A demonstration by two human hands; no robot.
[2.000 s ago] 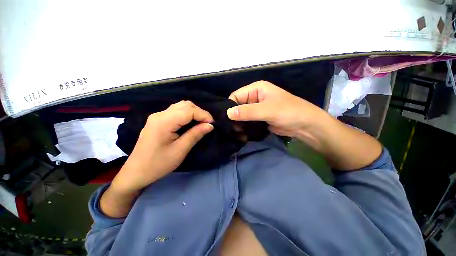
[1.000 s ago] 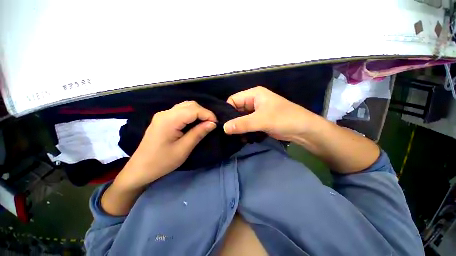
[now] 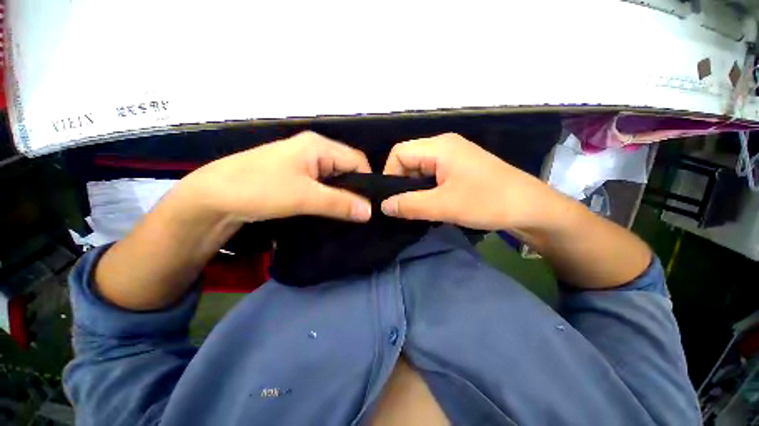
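Note:
A black garment piece [image 3: 333, 248] lies bunched in my lap below the table's front edge. My left hand [image 3: 291, 179] grips its upper edge between thumb and curled fingers. My right hand [image 3: 466, 183] grips the same edge a little to the right, with the thumb tips close together but apart. A short dark ridge of cloth shows between thumbs and fingers. The undersides of the hands' fingers are partly hidden in the cloth. No tool can be made out in either hand.
The white table [image 3: 374, 62] spans the top of the view. A white sheet [image 3: 125, 208] lies at the left, with a red-edged piece [image 3: 237, 273] nearer my lap. Pink fabric [image 3: 641, 131] hangs at the right table edge above a bin with white scraps [image 3: 578, 170].
My left hand has turned and its forearm has swung outward and up, now partly covering the white sheet. Both hands now hold the black edge stretched side by side. More red shows at the left.

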